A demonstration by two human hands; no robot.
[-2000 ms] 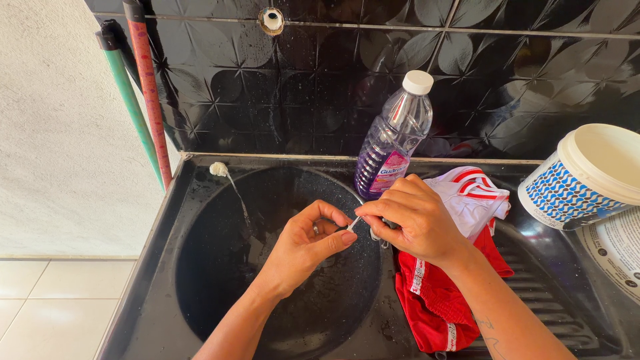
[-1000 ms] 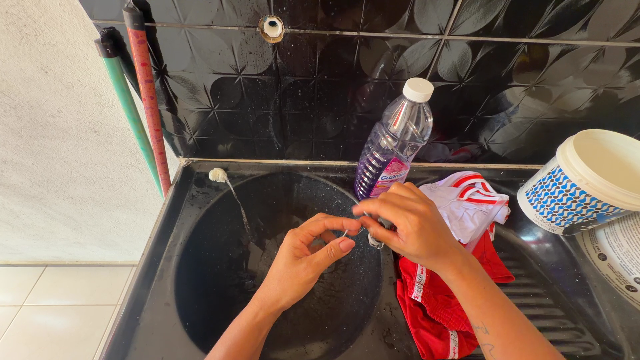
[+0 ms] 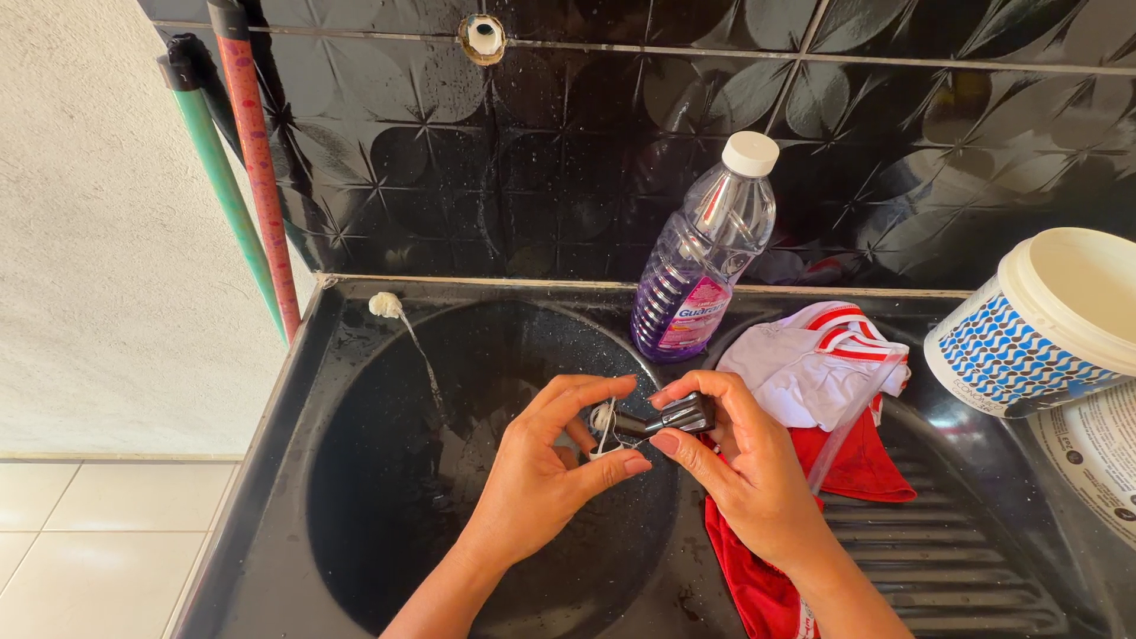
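Observation:
Above the right side of a round black sink basin (image 3: 488, 497), my right hand (image 3: 745, 470) grips a small glossy black fitting (image 3: 679, 415) between thumb and fingers. My left hand (image 3: 555, 453) is at the fitting's other end, where white thread or tape (image 3: 603, 417) is loosely looped; part of it lies behind the fingers. A clear plastic tube (image 3: 852, 426) runs behind my right hand. Just beyond the hands stands a clear bottle with purple liquid and a white cap (image 3: 706, 248). White cloth with red trim (image 3: 812, 364) and red cloth (image 3: 856, 461) lie to the right.
A white bucket with a blue pattern (image 3: 1021, 346) leans at the right, near a round printed lid or container (image 3: 1092, 461). Green (image 3: 226, 195) and red (image 3: 257, 169) poles lean at the left. Black tiles (image 3: 568, 160) with a round pipe hole (image 3: 484, 38) rise behind the sink.
The black fitting now shows between my hands, where only a thin white strand showed before. My right hand has turned, its thumb and fingers now around the fitting. The clear tube now shows over the cloths.

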